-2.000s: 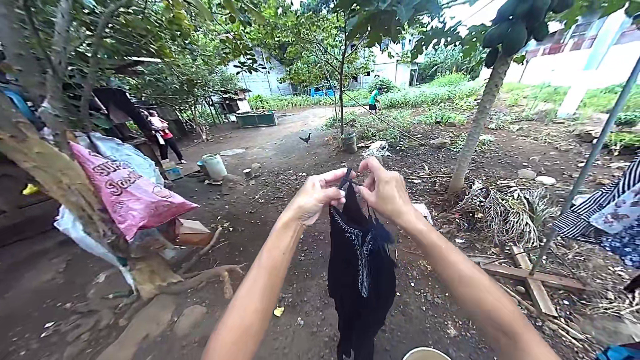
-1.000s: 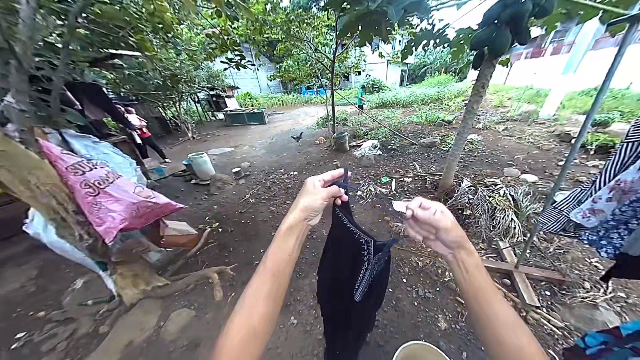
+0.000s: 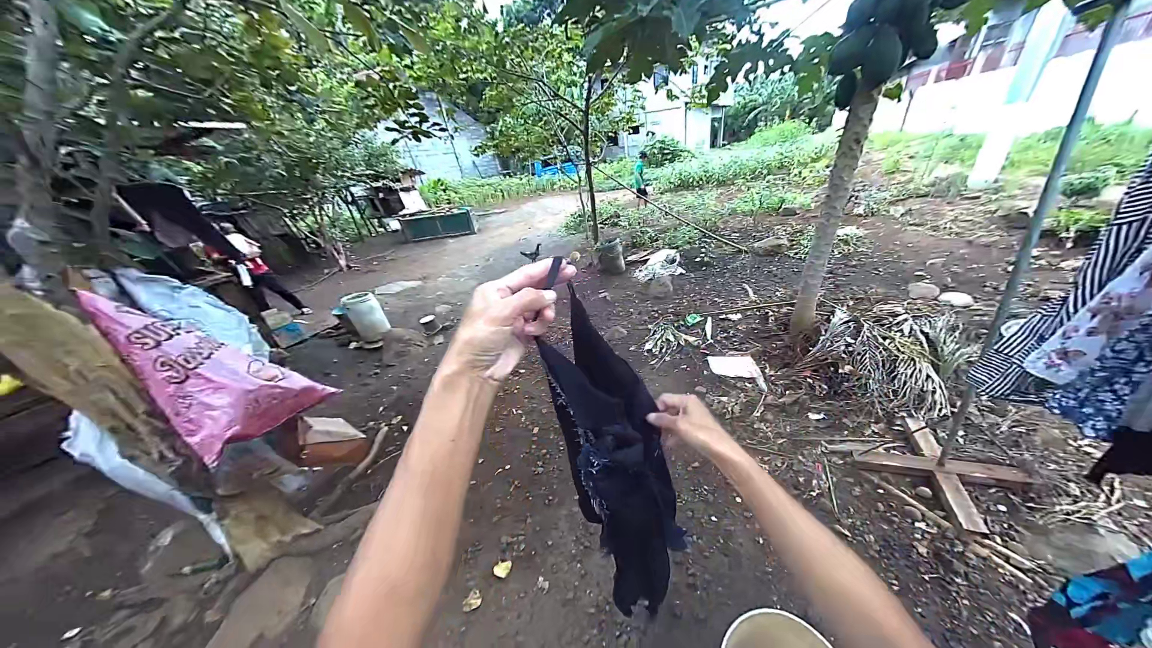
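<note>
A black garment (image 3: 621,450) with thin straps and pale trim hangs in front of me, above the dirt ground. My left hand (image 3: 517,315) pinches it by a strap at the top, the fingers closed around the strap. Lower down, my right hand (image 3: 688,421) has its thumb and fingertips on the garment's right edge. The cloth is folded, so its full shape is hidden. Below my right forearm, the round rim of a pale container (image 3: 776,630) shows at the bottom edge of the view.
Striped and floral clothes (image 3: 1093,360) hang at the right beside a metal pole (image 3: 1035,234) on a wooden cross base (image 3: 945,470). A papaya trunk (image 3: 832,216) stands nearer the middle. At the left are a pink sack (image 3: 202,378), a bucket (image 3: 364,317) and, farther back, a person (image 3: 256,270).
My right hand has moved down from near the straps to the garment's right edge. The garment has turned, and its trim shows differently. My left hand still holds it at the top.
</note>
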